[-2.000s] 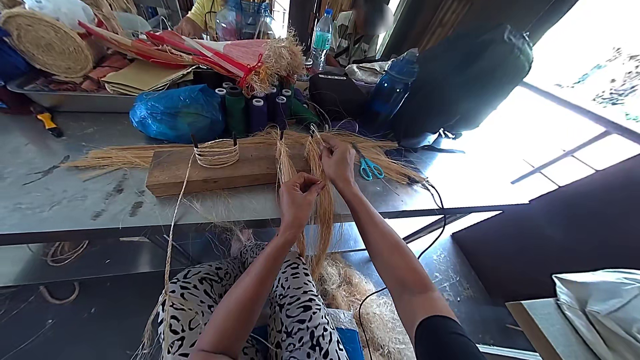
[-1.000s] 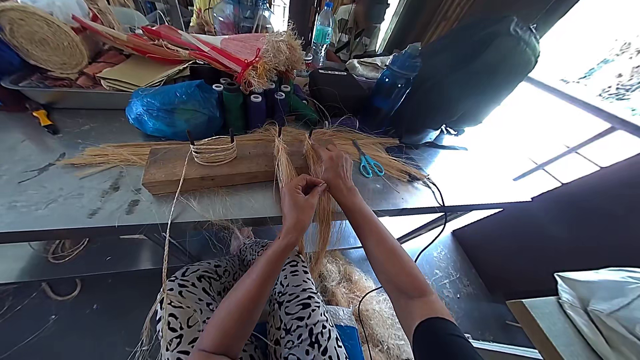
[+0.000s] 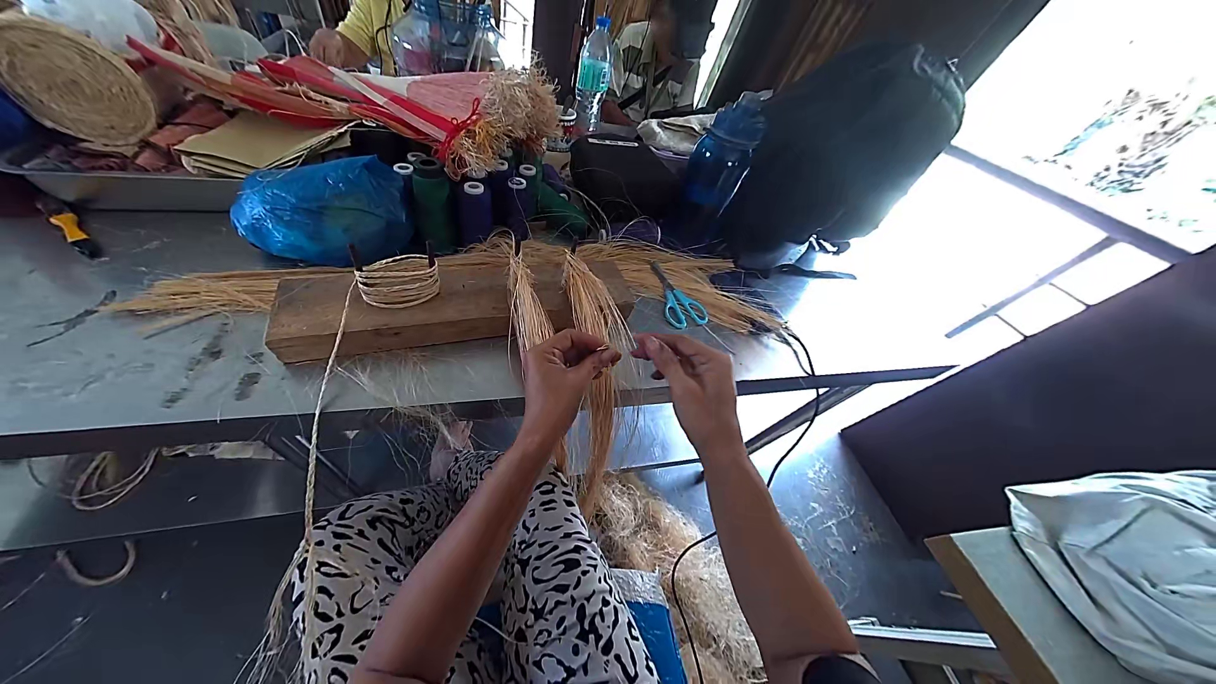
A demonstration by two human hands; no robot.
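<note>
My left hand [image 3: 567, 372] pinches thin straw-coloured fibre strands between thumb and fingertips, in front of the hanging bundles. Just right of it, my right hand [image 3: 692, 380] has thumb and forefinger together near fine loose strands; whether it grips one is unclear. Two fibre bundles, a left one [image 3: 525, 302] and a right one [image 3: 587, 293], hang from upright pegs on a wooden block [image 3: 465, 309]. Braided cord [image 3: 399, 282] is wound around two more pegs at the block's left, one end hanging down to the floor side. Scissors with turquoise handles [image 3: 684, 308] lie right of the block.
Behind the block are a blue plastic bag [image 3: 323, 211], thread spools [image 3: 475, 211], a black case [image 3: 622, 176] and a blue bottle [image 3: 724, 157]. A dark bag [image 3: 845, 152] stands at the right. Loose fibres [image 3: 214, 290] lie behind the block. Another person's hand [image 3: 328, 47] shows far back.
My right hand has come down and toward me from beside the right bundle's top, and is now apart from that bundle. My left hand has stayed near the bundles.
</note>
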